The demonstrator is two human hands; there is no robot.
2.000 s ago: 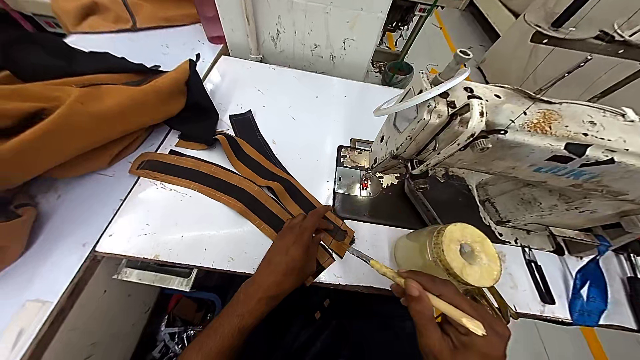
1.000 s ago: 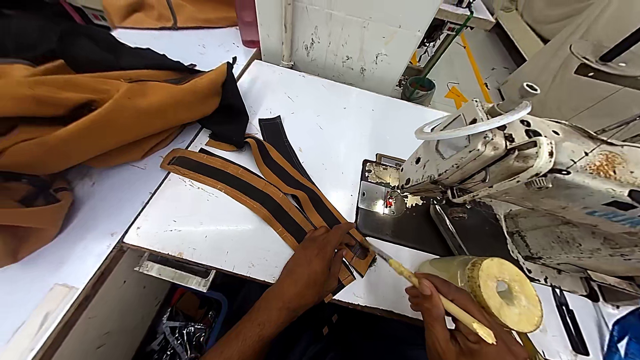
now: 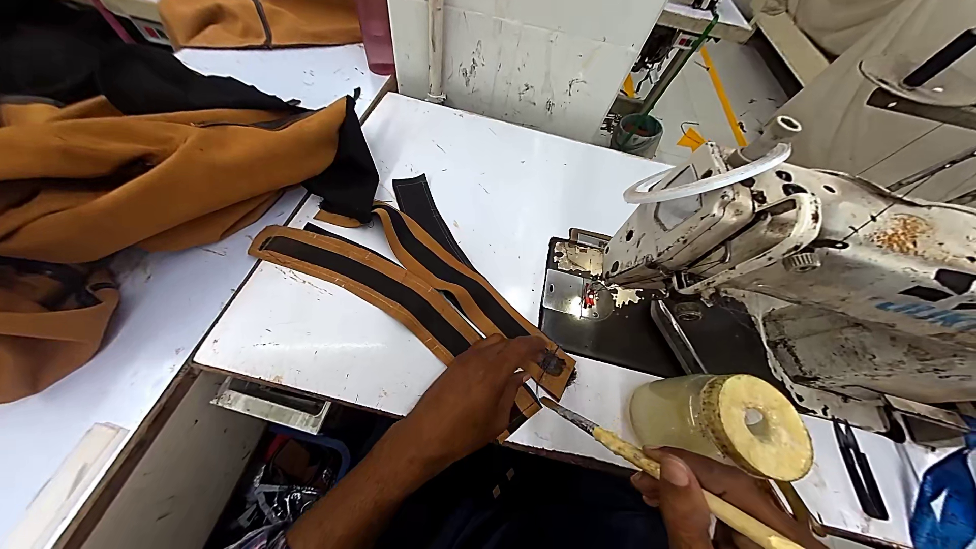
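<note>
My left hand [image 3: 476,393] pinches the near ends of brown-and-black fabric strips [image 3: 366,286] on the white table. A dark, wet-looking patch marks the end of the right strip [image 3: 560,366]. In my right hand [image 3: 686,488] is a brush [image 3: 625,450] with a yellowish, crusted handle; its tip sits just right of my left fingers, close to the strip ends. A glue-stained jar [image 3: 671,412] with a holed, yellowish lid [image 3: 762,427] stands just beyond my right hand. Another black strip [image 3: 427,217] lies behind the brown ones.
A worn sewing machine [image 3: 762,252] occupies the right side, its needle plate [image 3: 568,293] lit. Brown and black garments [image 3: 175,175] are heaped at the left. Thread snips [image 3: 862,469] and blue cloth [image 3: 945,496] lie at the far right. An open drawer [image 3: 271,404] is below the table edge.
The dark patch at the strip's end now shows more beside my left fingers. The brush tip has stayed near the strip ends. The view has turned somewhat to the left since the first frame.
</note>
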